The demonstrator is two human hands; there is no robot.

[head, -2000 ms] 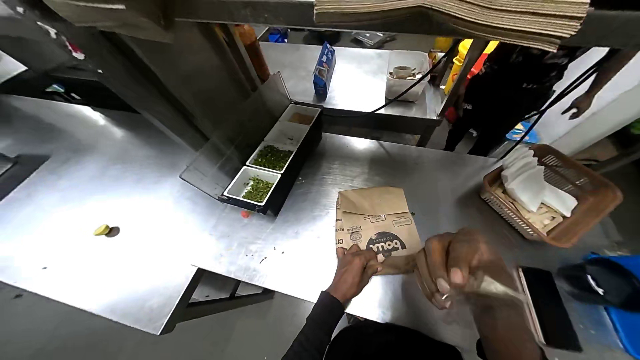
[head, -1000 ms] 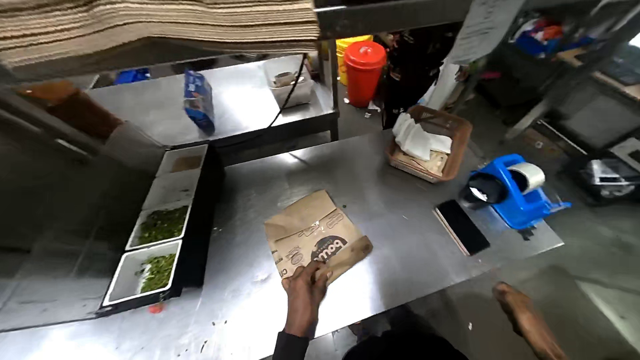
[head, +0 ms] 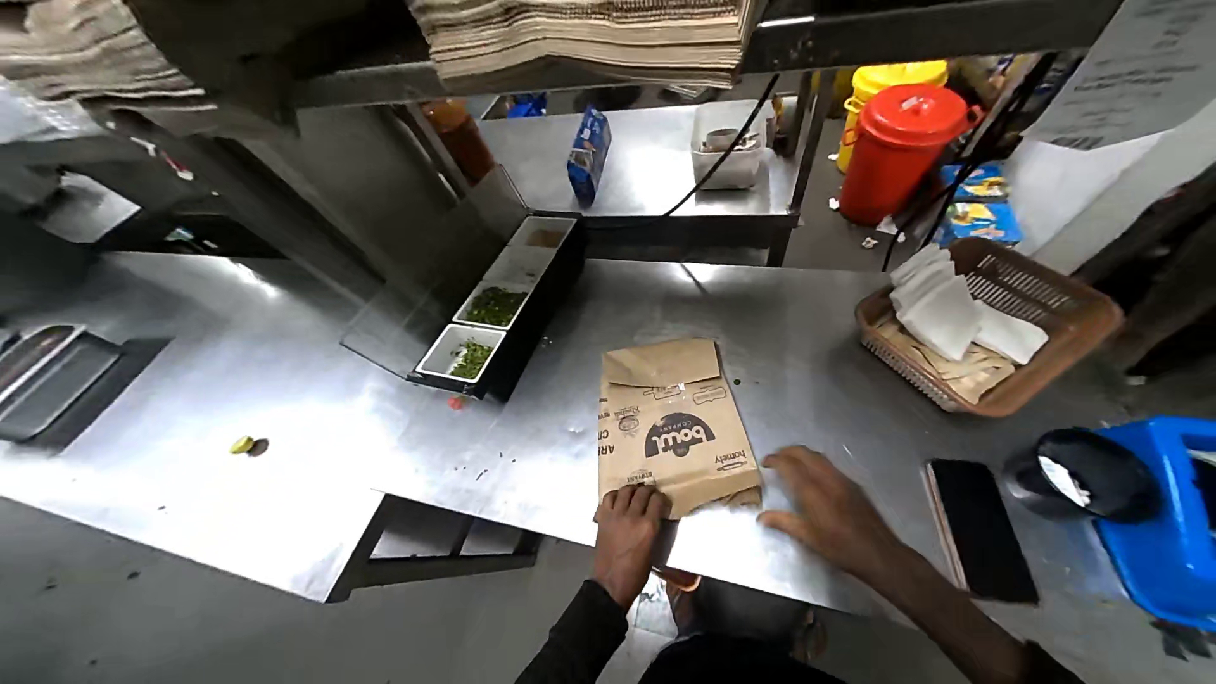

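Observation:
A printed brown paper bag lies flat on the steel table, its top folded over and its lower right corner crumpled. My left hand rests on the bag's lower left corner, fingers curled over the edge; whether it pinches the paper is hidden. Just right of the bag, my right hand is held over the table with thumb and fingers apart, slightly blurred, with nothing in it. A black phone lies farther right.
A brown plastic basket holds white tissues. Beside a blue tape dispenser sits a black round object. Left stands a black rack with tubs of chopped greens. Paper stacks lie on the overhead shelf. A lemon piece lies left.
My right hand has come back from beyond the table's front edge to the bag's right side, fingers spread. My left hand stays at the bag's lower edge. The view has swung back left.

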